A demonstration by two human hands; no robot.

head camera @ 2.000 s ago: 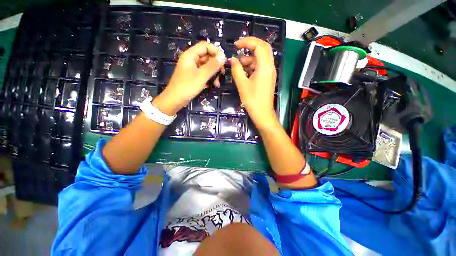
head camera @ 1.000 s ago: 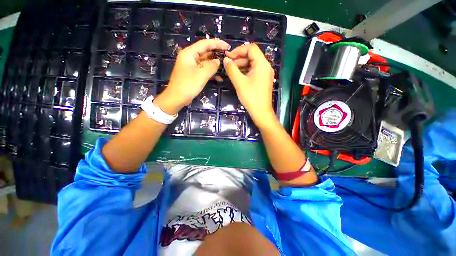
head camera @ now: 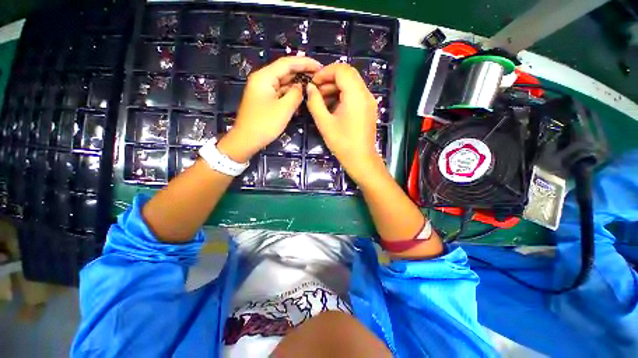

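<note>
A small dark electronic part (head camera: 303, 79) is pinched between the fingertips of both hands above the tray. My left hand (head camera: 269, 105) grips it from the left, with a white band on the wrist. My right hand (head camera: 344, 112) grips it from the right, with a red band on the wrist. The fingers hide much of the part. The shiny black blister tray (head camera: 210, 183) lies below, with small reddish and silvery parts (head camera: 203, 89) in its square pockets. The hands and forearms cover some middle pockets.
More black trays (head camera: 52, 133) lie at the left. At the right, a red-orange bin (head camera: 413, 178) lies under a black fan (head camera: 483, 164) and a solder wire reel (head camera: 477, 84). A silvery tray (head camera: 544, 199) and thick black cable (head camera: 586, 224) are beside them. A blue sleeve (head camera: 615, 245) shows far right.
The fingertips have closed together; two seconds ago they were slightly apart. The right hand has moved a little left. The dark part now shows between them.
</note>
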